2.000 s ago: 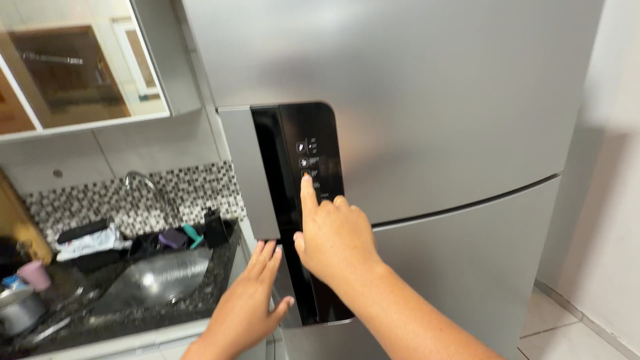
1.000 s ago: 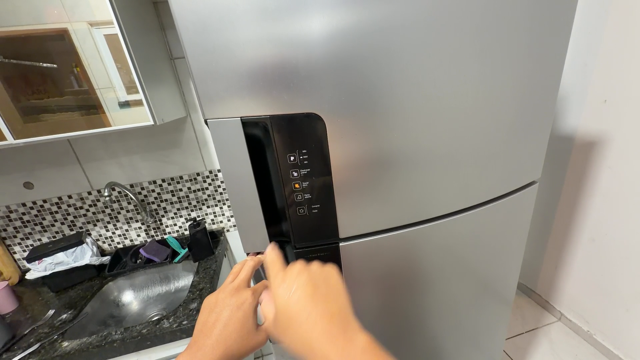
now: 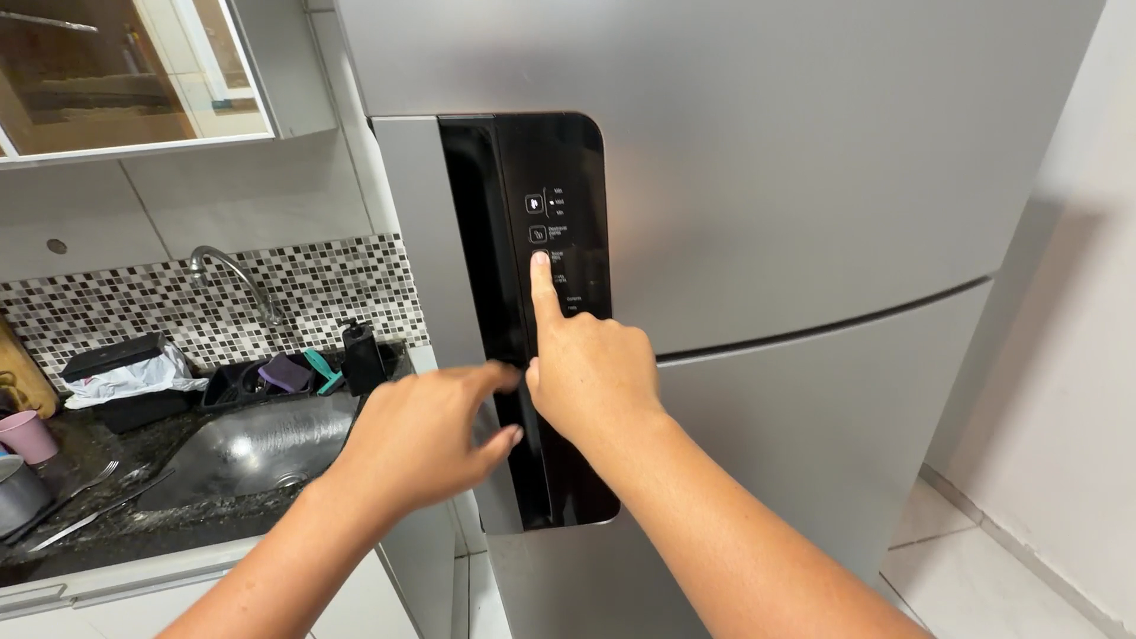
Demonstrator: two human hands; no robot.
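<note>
A silver refrigerator (image 3: 799,177) with two doors fills the middle of the view. Its black control panel (image 3: 559,160) bears small icon buttons and writing. The extended index finger of my right hand (image 3: 599,377) rests on one of the panel's buttons, with the other fingers curled and nothing held. My left hand (image 3: 435,430) is beside it at the lower left, over the edge of the dark recessed handle (image 3: 475,222). Its thumb and fingers are apart and hold nothing; whether the fingertips touch the refrigerator cannot be told.
Left of the refrigerator, a granite counter (image 3: 98,524) holds a steel sink (image 3: 257,444), a faucet (image 3: 235,266), a black soap dispenser (image 3: 359,355), a pink cup (image 3: 28,437), a metal pot (image 3: 18,493) and cutlery. A glass-fronted cabinet (image 3: 297,80) hangs above. A white wall (image 3: 1056,373) stands at right.
One second ago both hands were together below the buttons, and one button was lit orange. My right hand has moved up onto the panel, and my left hand is now apart from it.
</note>
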